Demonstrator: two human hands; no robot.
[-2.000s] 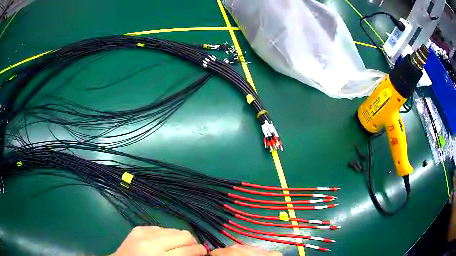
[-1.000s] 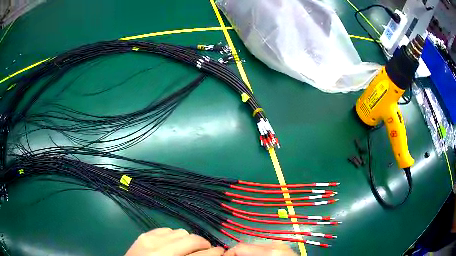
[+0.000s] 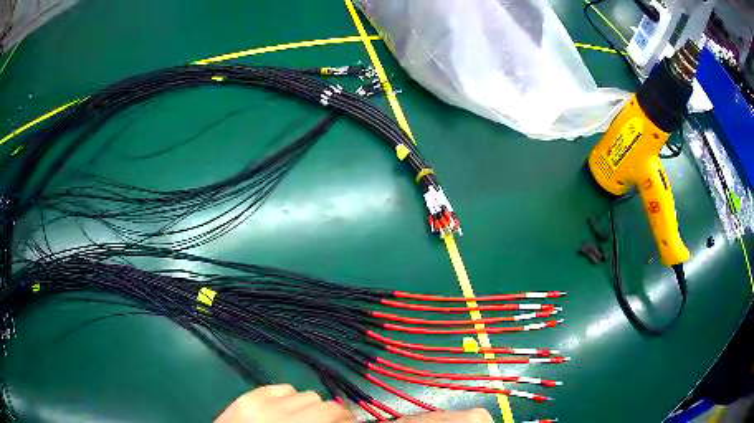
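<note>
The black wire harness [image 3: 273, 322] lies looped on the green table, with red-sleeved leads [image 3: 463, 349] fanned to the right, white and silvery near their tips. My left hand [image 3: 285, 405] is at the bottom edge, over the lowest black wires, cut off by the frame. My right hand [image 3: 450, 415] is just right of it, mostly cut off, beside the lowest red leads. Red leads show between the hands. The fingertips and what they grip are hidden. The harness's bundled connector end [image 3: 441, 211] has white and red tips and lies by the yellow line.
A yellow heat gun [image 3: 641, 149] lies at the right, its nozzle pointing up, its cord [image 3: 620, 297] curving below. Small black pieces [image 3: 593, 252] lie left of the cord. A cloudy plastic bag [image 3: 496, 66] is at the back. A white power strip [image 3: 647, 37] and blue bin [image 3: 727, 107] are beyond.
My hands have moved slightly right and lower, and more of the lowest red leads shows between them. The table items have shifted slightly upward in the view.
</note>
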